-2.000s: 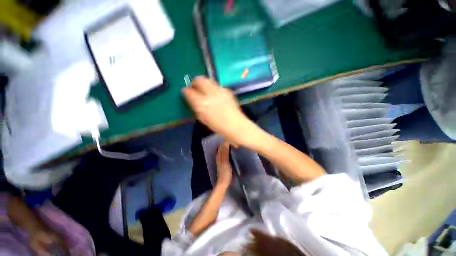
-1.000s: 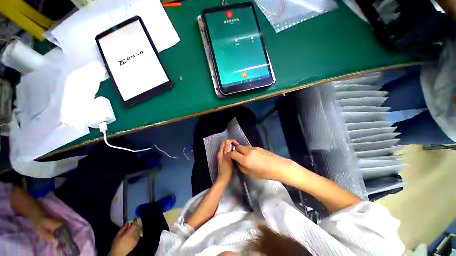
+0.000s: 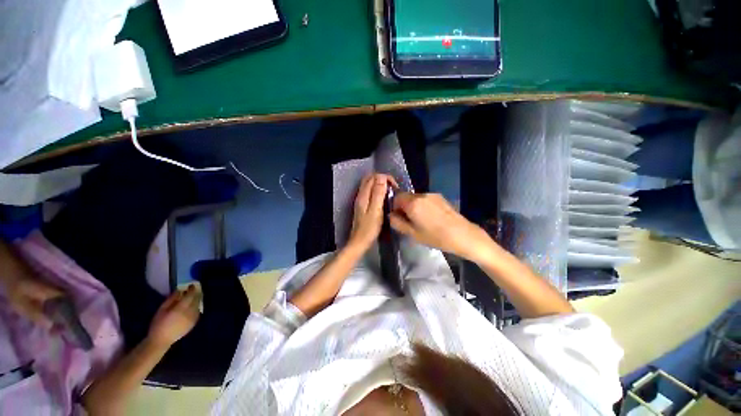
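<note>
A tablet (image 3: 390, 260) stands edge-on on my lap as a dark strip, over a silvery bubble wrap bag (image 3: 344, 180). My left hand (image 3: 370, 210) holds the tablet's left side near its far end. My right hand (image 3: 431, 221) is at the tablet's right side near the same end, with its fingers bent at the edge. Whether my right fingers pinch a small part cannot be seen.
Stacked tablets (image 3: 445, 71) lie at the bench's front edge, the top screen green. A second tablet (image 3: 230, 50) with a white screen, a white charger (image 3: 126, 75) and papers are left. Upright whitish bubble bags (image 3: 600, 191) stand right of my lap. A neighbour in pink sits left.
My right hand has come back from the bench to the tablet on my lap. The view has since shifted, so the bench sits higher in the picture. Both hands remain at the tablet.
</note>
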